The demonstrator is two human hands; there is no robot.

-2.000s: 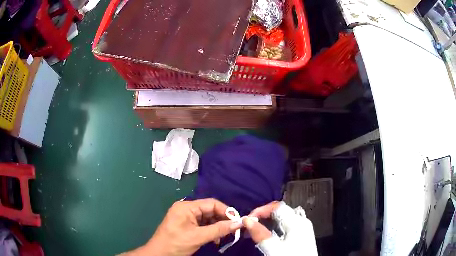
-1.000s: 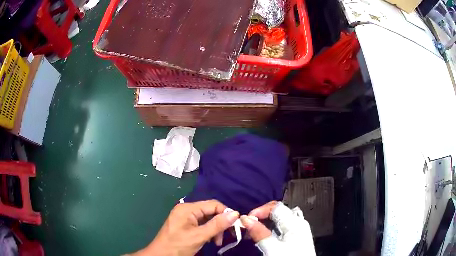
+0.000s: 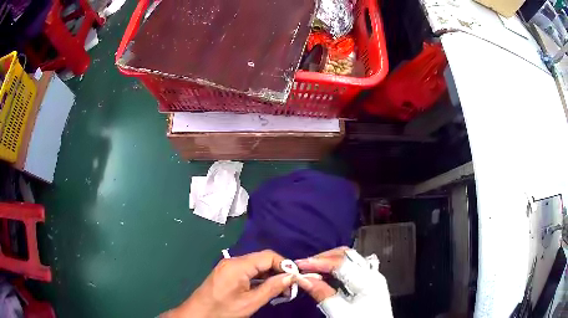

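A narrow white cord (image 3: 290, 267) is held between my two hands at the bottom middle, above the dark purple-blue cloth (image 3: 299, 208). One rounded loop stands up at my left fingertips, and a second small loop or fold points toward my right hand. A tail hangs below, partly hidden by the fingers. My left hand (image 3: 240, 282) is bare and pinches the cord from the left. My right hand (image 3: 352, 282) wears a white glove with bare fingertips and pinches the cord from the right. The fingertips of both hands nearly touch.
A red plastic basket (image 3: 373, 62) with a dark red-brown board (image 3: 218, 46) on it stands ahead on a cardboard box (image 3: 255, 144). White scrap (image 3: 218, 191) lies on the green floor. A long white table (image 3: 504, 155) runs along the right. A yellow crate (image 3: 15, 112) and red stools (image 3: 22, 239) are left.
The loop at my left fingertips was covered a second ago and shows again. The right-hand fingers have shifted slightly around the cord, and the tail is now more bent and hidden.
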